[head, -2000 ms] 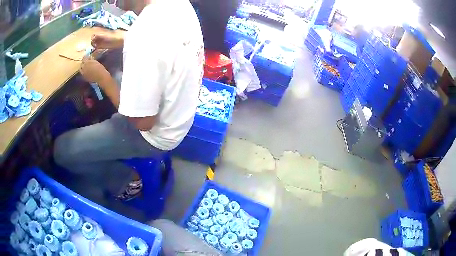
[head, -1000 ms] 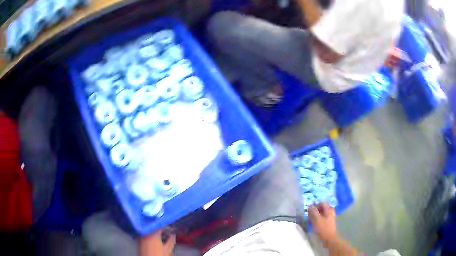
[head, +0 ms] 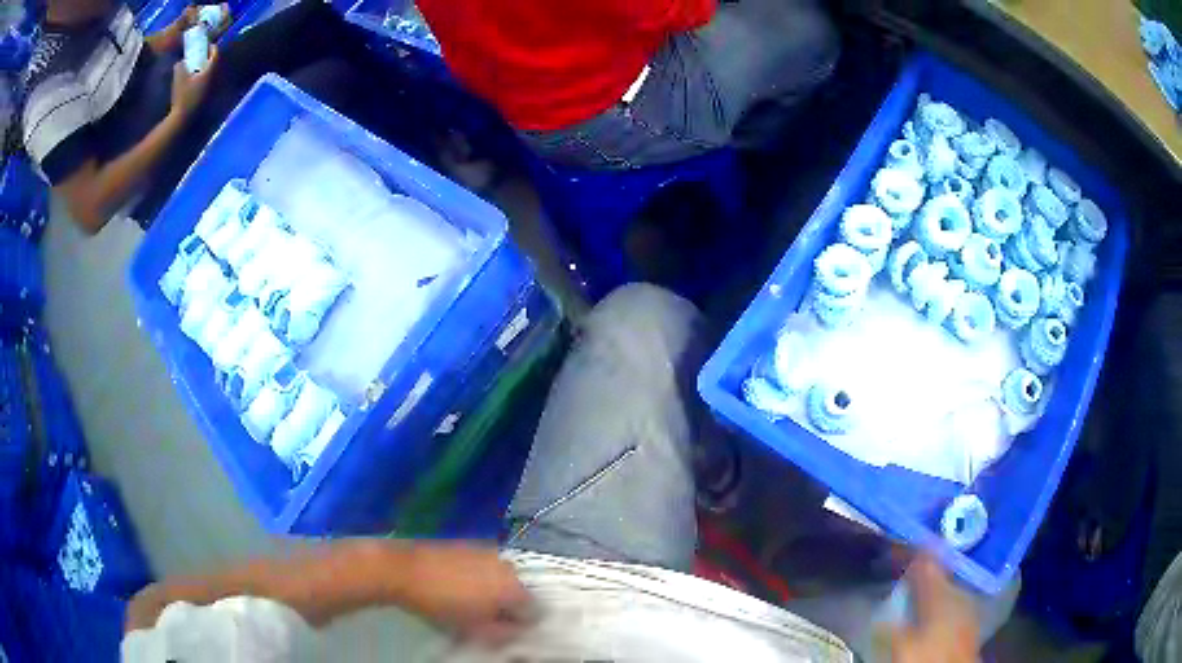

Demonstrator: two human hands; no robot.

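My left hand [head: 482, 593] is blurred, low over my lap with its fingers curled; I cannot tell whether it holds anything. My right hand [head: 938, 619] is blurred and cut off by the bottom edge, by the near corner of the large parts tote [head: 791, 427]. A pale patch shows beside its fingers, too blurred to name. Ridged parts [head: 946, 223] lie heaped in that tote, with a white liner sheet [head: 914, 369] bare in its near part. One ridged part [head: 964, 521] sits in the near corner. The left-hand tote [head: 376, 415] holds housings [head: 240, 339] in rows on a liner sheet.
A person in red [head: 557, 58] sits ahead between the totes. Another person's arm [head: 130, 168] and hands with a pale part show at the upper left. A tan bench edge [head: 1102, 58] with pale-blue parts is at the upper right.
The view has swung left, bringing in the left-hand tote. My left hand has moved from beneath the large tote's near edge to over my lap. My right hand has left the right-hand floor tote.
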